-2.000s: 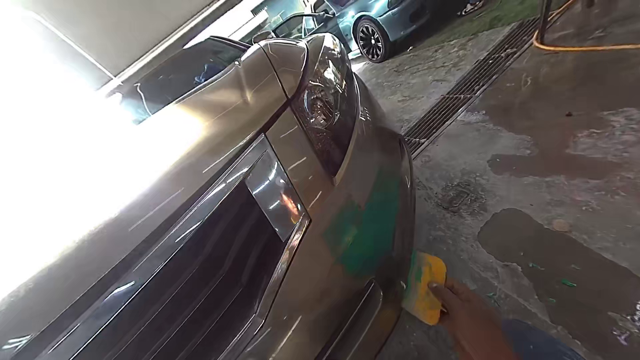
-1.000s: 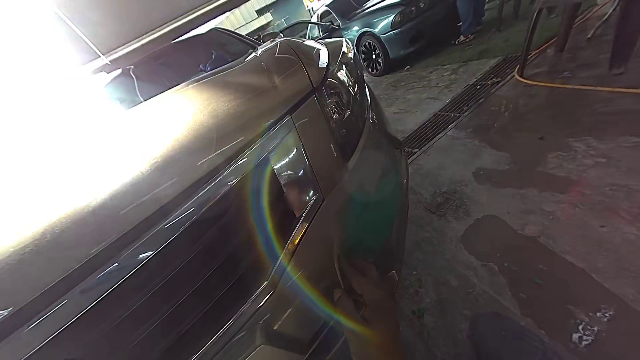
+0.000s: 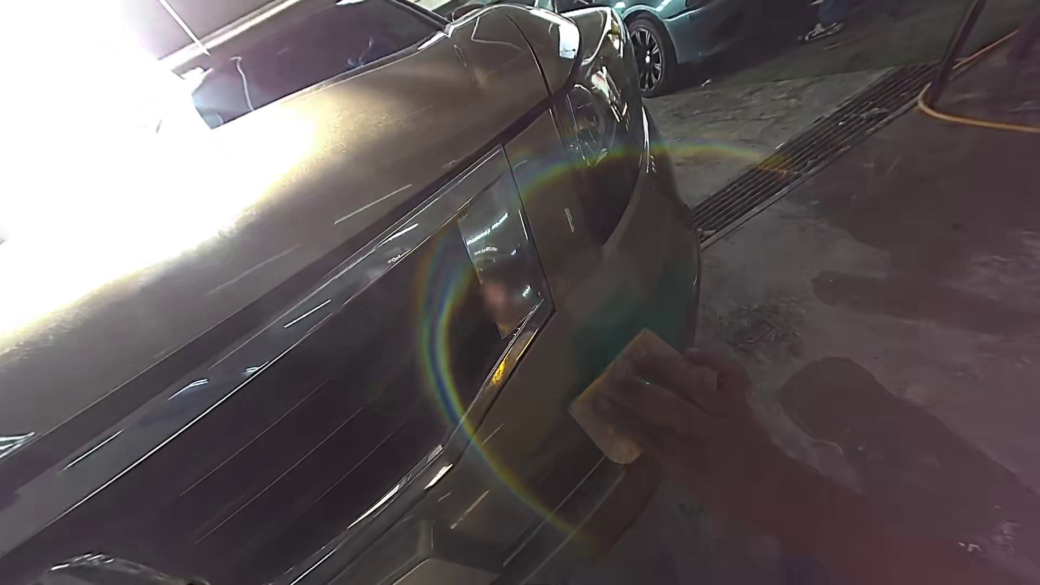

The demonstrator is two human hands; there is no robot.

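Note:
My right hand (image 3: 695,398) reaches in from the lower right, its fingers closed on a flat, pale yellowish spreader (image 3: 621,406). The spreader lies over the front bumper (image 3: 520,431) of a bronze-brown car, just below a dull green patch (image 3: 630,313) on the paint. Glare and blur hide whether its edge touches the surface. Left of the hand is the dark slatted grille (image 3: 268,431) with a shiny trim corner (image 3: 504,260). The headlight (image 3: 597,142) sits above the green patch. My left hand is out of view.
The car's hood (image 3: 390,146) fills the upper left under strong glare. A floor drain grating (image 3: 812,150) crosses the stained concrete floor. Behind stand a teal car (image 3: 707,28) and a person's foot (image 3: 821,31). An orange hose (image 3: 975,123) lies at the upper right.
My right hand has moved from beside the bumper's outer edge, where it held the yellow spreader two seconds ago, to over the bumper face below the green patch.

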